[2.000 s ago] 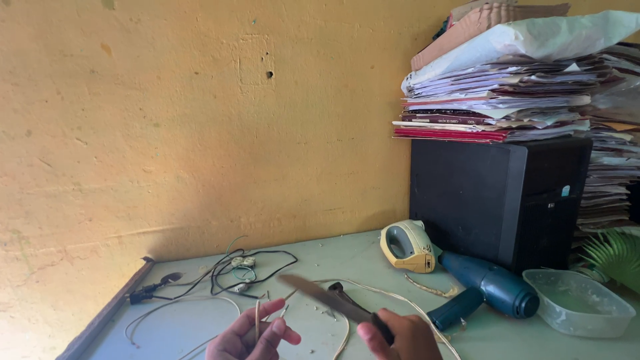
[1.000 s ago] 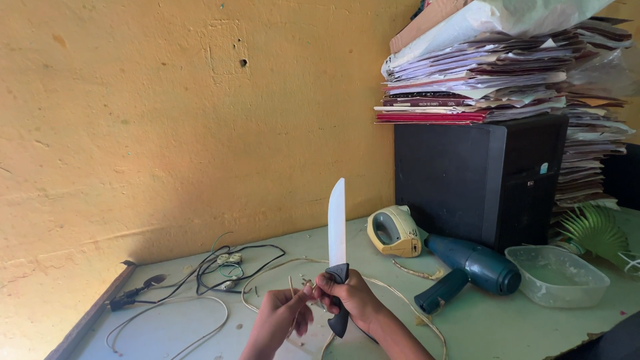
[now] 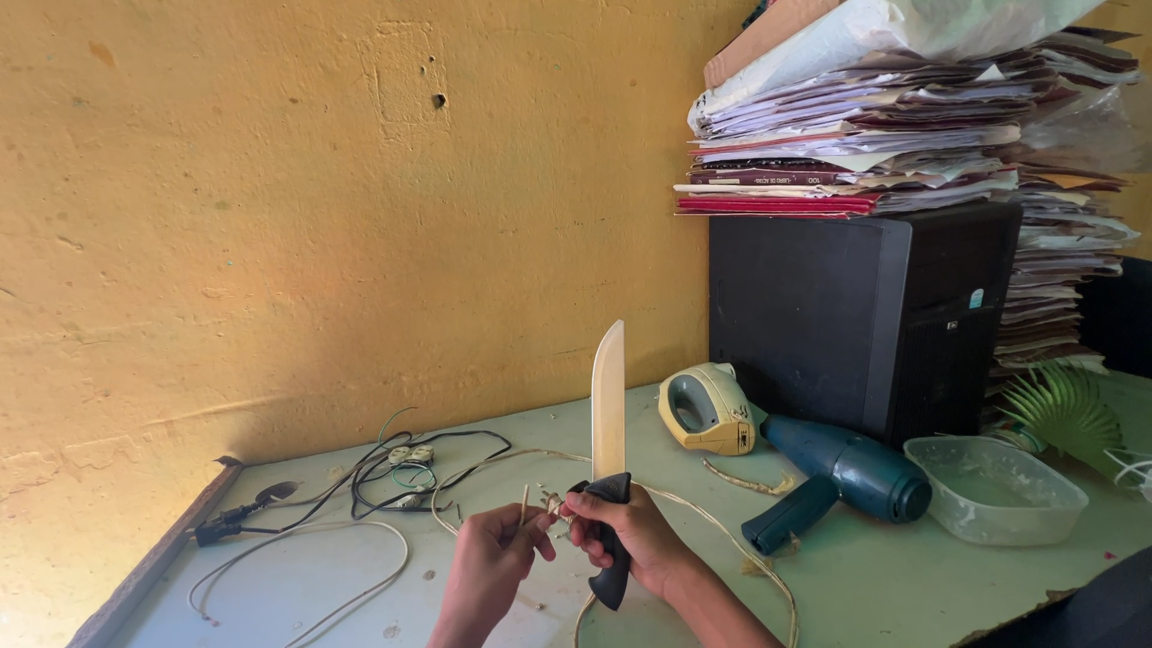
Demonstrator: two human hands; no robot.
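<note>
My right hand (image 3: 630, 531) is closed around the black handle of a knife (image 3: 608, 405), whose blade points up. Its thumb and finger also touch the frayed end of a pale electrical cord (image 3: 556, 506). Close beside it, my left hand (image 3: 499, 549) pinches a strand of the same pale cord between thumb and fingers. Part of the cord (image 3: 720, 531) loops over the table around my right forearm. Exactly how the strands lie between my fingertips is too small to tell.
Black and pale cables (image 3: 378, 477) with a plug (image 3: 216, 526) lie at left. At right are a cream appliance part (image 3: 706, 409), a blue hair dryer (image 3: 837, 472), a plastic tub (image 3: 994, 495) and a black computer case (image 3: 801, 315) under stacked papers (image 3: 855, 117). A yellow wall stands behind.
The knife blade, tilted to the left two seconds ago, now stands upright. My hands, apart then, have come together at the cord. The view has shifted somewhat.
</note>
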